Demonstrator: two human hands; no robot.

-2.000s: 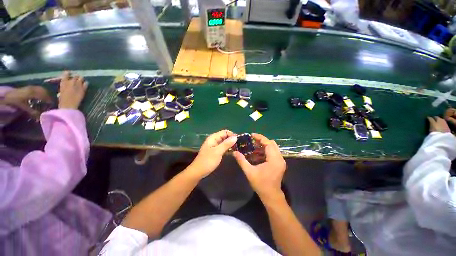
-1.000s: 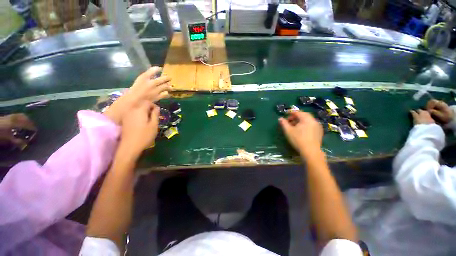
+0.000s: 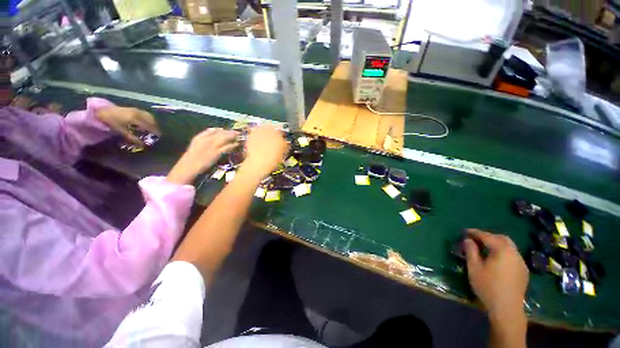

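My left hand (image 3: 266, 148) is over the left pile of dark watch units (image 3: 289, 177), which have pale, yellow-edged batteries. Its fingertips are blurred and hidden, so I cannot tell whether it grips a unit. My right hand (image 3: 500, 268) is low over the belt at the right, with thumb and fingers around a dark watch unit (image 3: 459, 249), mostly hidden. Two units (image 3: 387, 174) lie side by side mid-belt, and another unit (image 3: 421, 200) lies nearer with its battery (image 3: 410, 216). The right pile (image 3: 559, 248) lies beyond my right hand.
A neighbour's pink sleeve (image 3: 166, 200) and hand (image 3: 207, 153) reach to the left pile, beside my left hand. The neighbour's other hand (image 3: 136, 129) holds a unit. A lit power supply (image 3: 372, 68) stands on a wooden board (image 3: 326, 109) behind a metal post (image 3: 289, 68). Torn tape (image 3: 384, 264) lines the near edge.
The view has turned left. My hands have parted from the unit they held between them. My left hand has gone to the left pile; my right hand has drawn a unit nearer the belt's front edge.
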